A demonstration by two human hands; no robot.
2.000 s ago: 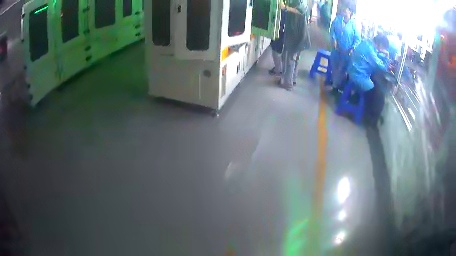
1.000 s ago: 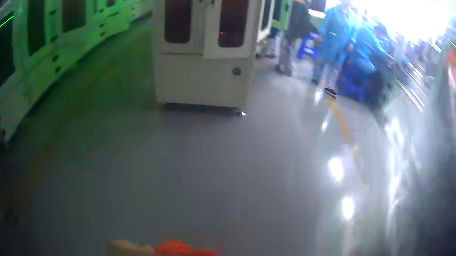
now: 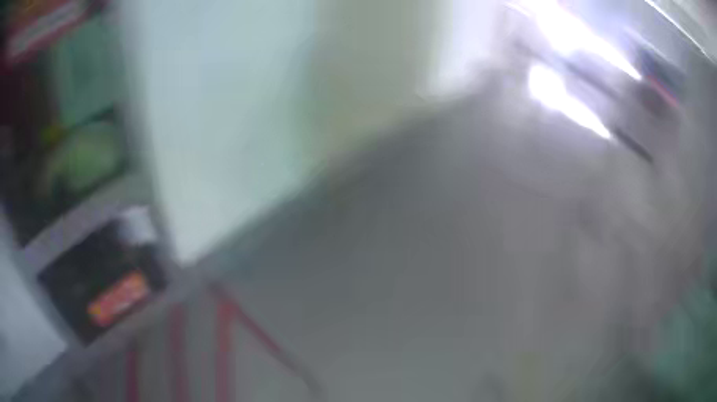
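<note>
The view is heavily blurred. Neither my left hand nor my right hand is in the picture. Nearest in front of me are the grey floor (image 3: pixel 393 298) and red lines (image 3: pixel 226 345) marked on it at the lower left. A dark object with a red-orange label (image 3: pixel 118 300) lies at the lower left, beside the foot of a pale wall or panel (image 3: pixel 228 118). What the dark object is, I cannot tell.
At the upper left are blurred dark shapes with a pale green rounded thing (image 3: pixel 86 157) and a red and white strip (image 3: pixel 47 27). Bright white reflections (image 3: pixel 570 102) show at the upper right. A greenish blurred area (image 3: pixel 692 345) is at the lower right edge.
The view has swung away from the white machines, the people in blue and the blue stools to a pale wall and red floor lines. The orange shape at the bottom edge is gone.
</note>
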